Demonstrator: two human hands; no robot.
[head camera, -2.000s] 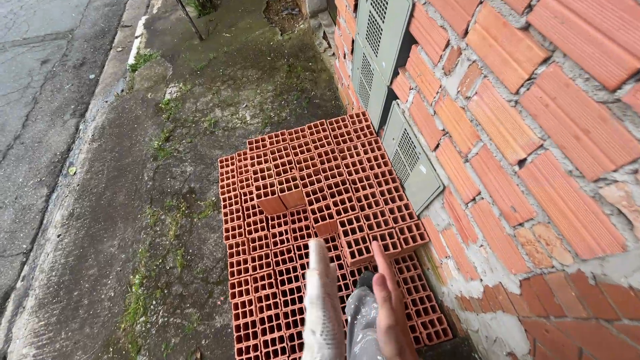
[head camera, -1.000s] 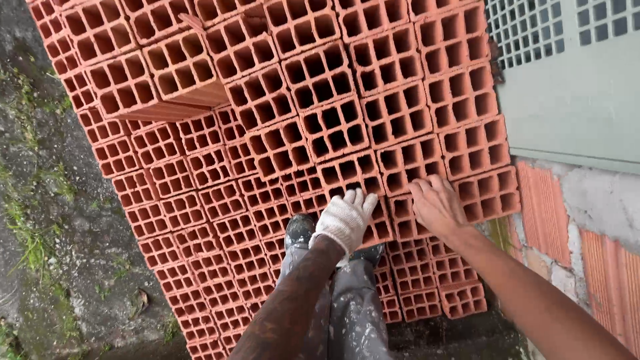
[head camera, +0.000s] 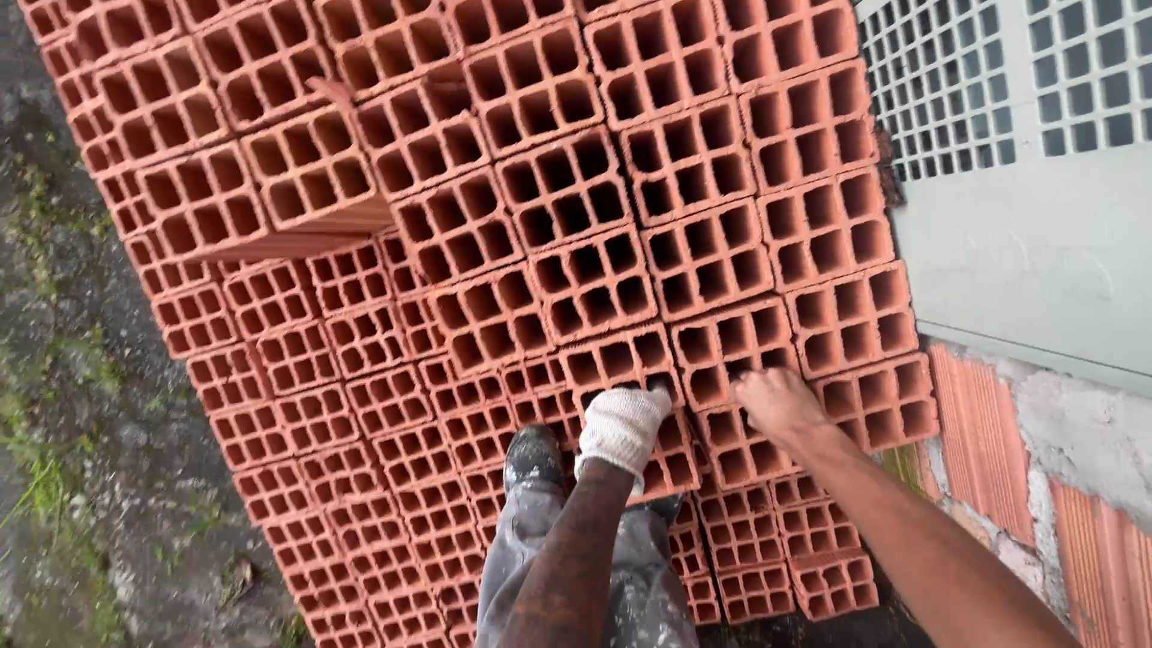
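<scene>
Many hollow red clay bricks (head camera: 576, 193) stand on end with their square holes facing up. My left hand (head camera: 623, 432), in a white knitted glove, has its fingers hooked into the holes of a clay brick (head camera: 621, 355) at the near edge of the upper layer. To its right, my bare right hand (head camera: 776, 402) has its fingers in the holes of a neighbouring clay brick (head camera: 731, 337). The fingertips of both hands are hidden inside the holes. A lower layer of bricks (head camera: 387, 405) spreads to the left and below the hands.
My shoe (head camera: 533, 457) and paint-spotted grey trousers (head camera: 522, 531) are among the lower bricks. At the right are a pale green metal panel with a grille (head camera: 1026, 234) and a brick-and-mortar wall (head camera: 981, 423). Mossy ground (head camera: 72, 423) lies at the left.
Two seconds ago both hands were held above the stack; now their fingers are in brick holes. The view has moved much closer. Since one second ago, the brick under my left hand has shifted toward me.
</scene>
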